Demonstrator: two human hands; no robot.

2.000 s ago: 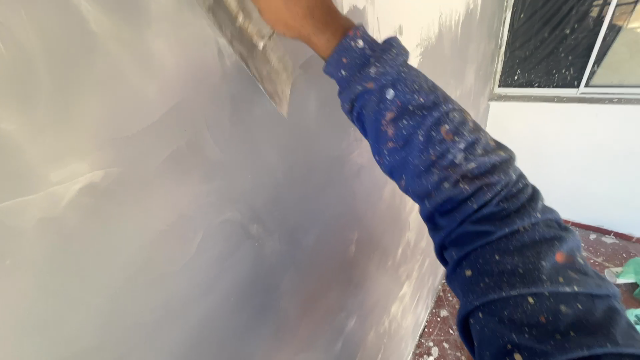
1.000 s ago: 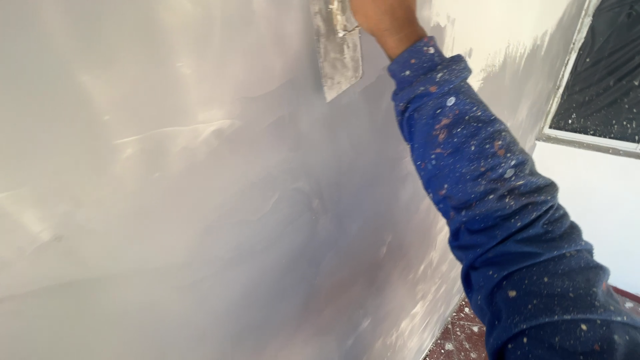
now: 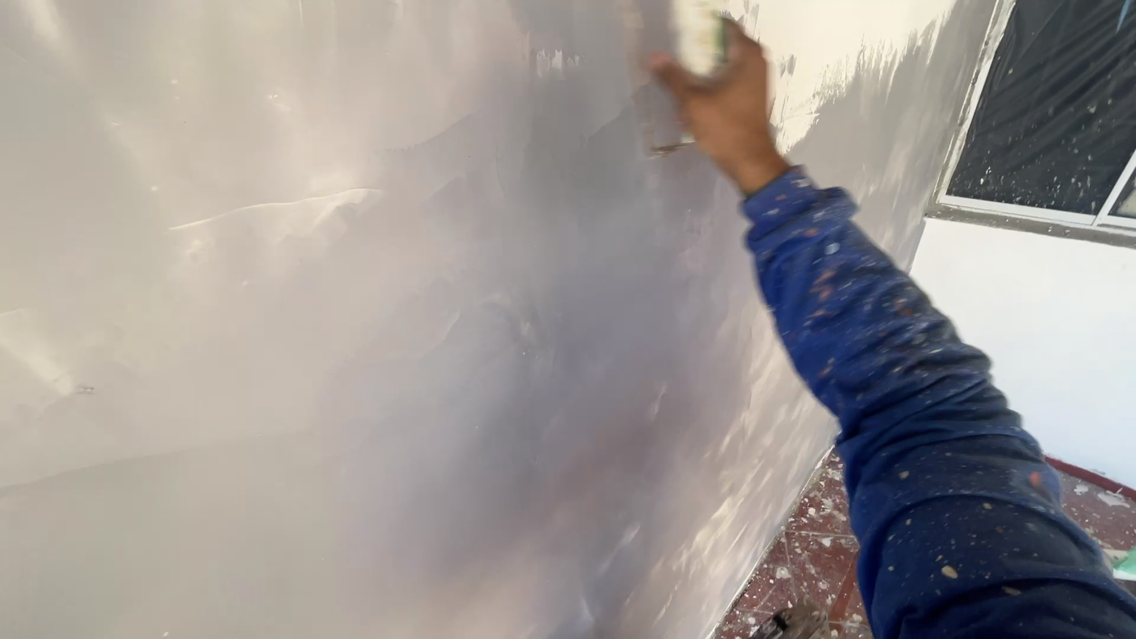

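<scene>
My right hand (image 3: 723,111), in a blue sleeve spattered with paint, grips a wide-bladed finishing trowel (image 3: 657,89) near the top of the view. The trowel lies at or very close to the wall (image 3: 399,355), is blurred and is cut off by the top edge. Smooth, wet-looking grey plaster coats most of the wall, with a thin curved ridge at the left. Beside my hand, at the upper right, a cream patch (image 3: 852,44) with a ragged edge shows. My left hand is out of the frame.
At the upper right is a window (image 3: 1038,106) with spattered dark sheeting, above a white wall (image 3: 1021,328). Below lies a red tiled floor (image 3: 816,568) with white splashes. A dark, partly hidden object (image 3: 794,621) is at the bottom edge, and something green (image 3: 1125,564) at the right edge.
My right hand has moved with the trowel along the upper wall, and the blade now stands more upright than two seconds ago. The view has shifted somewhat.
</scene>
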